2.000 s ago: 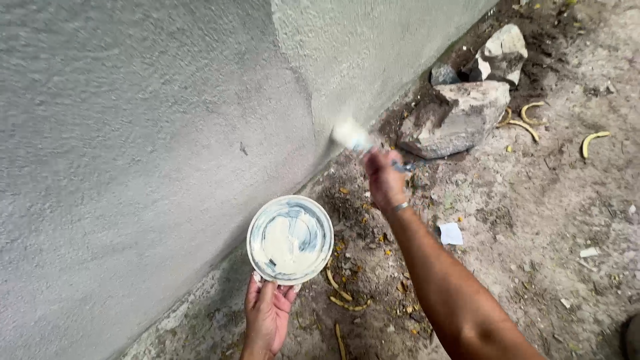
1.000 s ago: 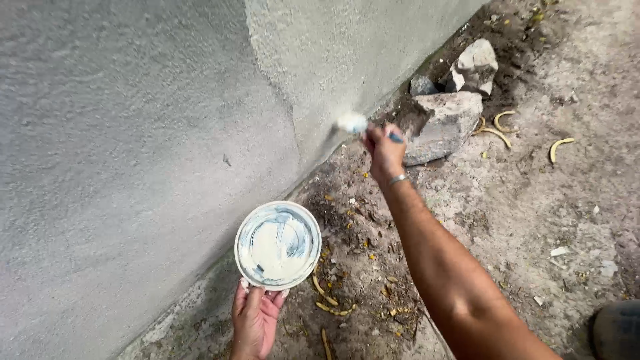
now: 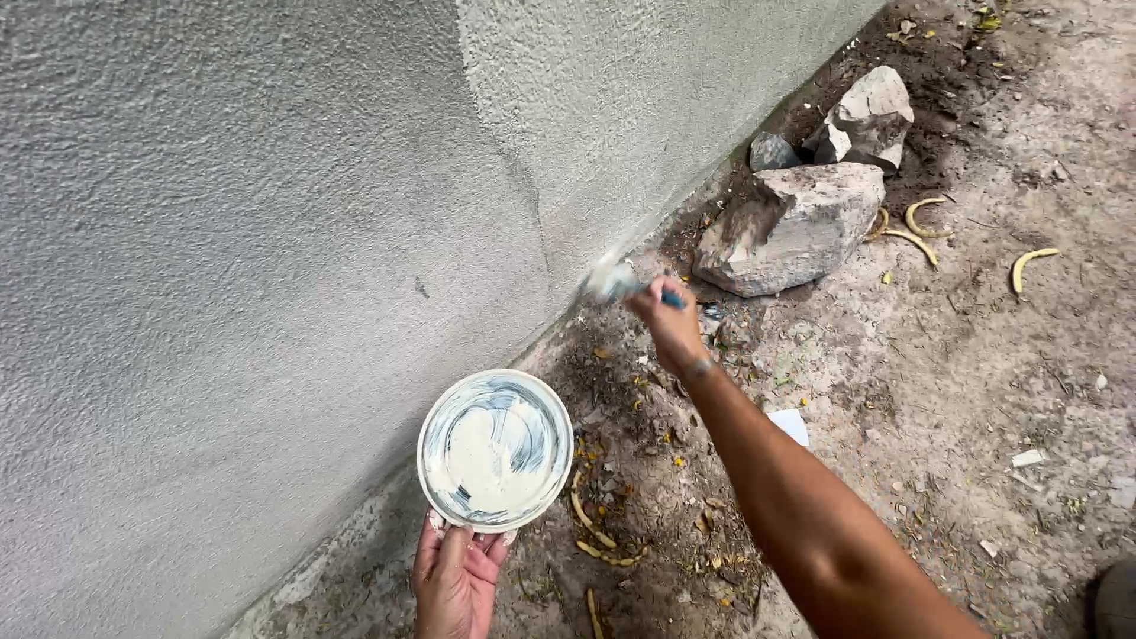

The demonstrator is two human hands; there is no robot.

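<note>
My left hand (image 3: 460, 572) grips the lower edge of a round, shallow plastic lid (image 3: 495, 450) that holds cream-white paint, with bluish smears around it. Some white paint marks the fingertips. My right hand (image 3: 670, 324) is closed around the blue handle of a paintbrush (image 3: 635, 288). The brush's pale, blurred bristles are at the foot of the rough grey plastered wall (image 3: 337, 266), where it meets the soil. Whether the bristles touch the wall cannot be told for certain. A lighter, coarser patch of wall (image 3: 612, 98) rises above the brush.
A large rock (image 3: 799, 226), a paler rock (image 3: 874, 111) and a small grey stone (image 3: 772, 153) lie near the wall, just beyond my right hand. Curved yellow pods (image 3: 1029, 266), dry leaves and a white scrap (image 3: 788, 426) are on the bare soil.
The brush has moved lower along the wall's foot, toward the lid. Both hands keep their holds on lid and brush.
</note>
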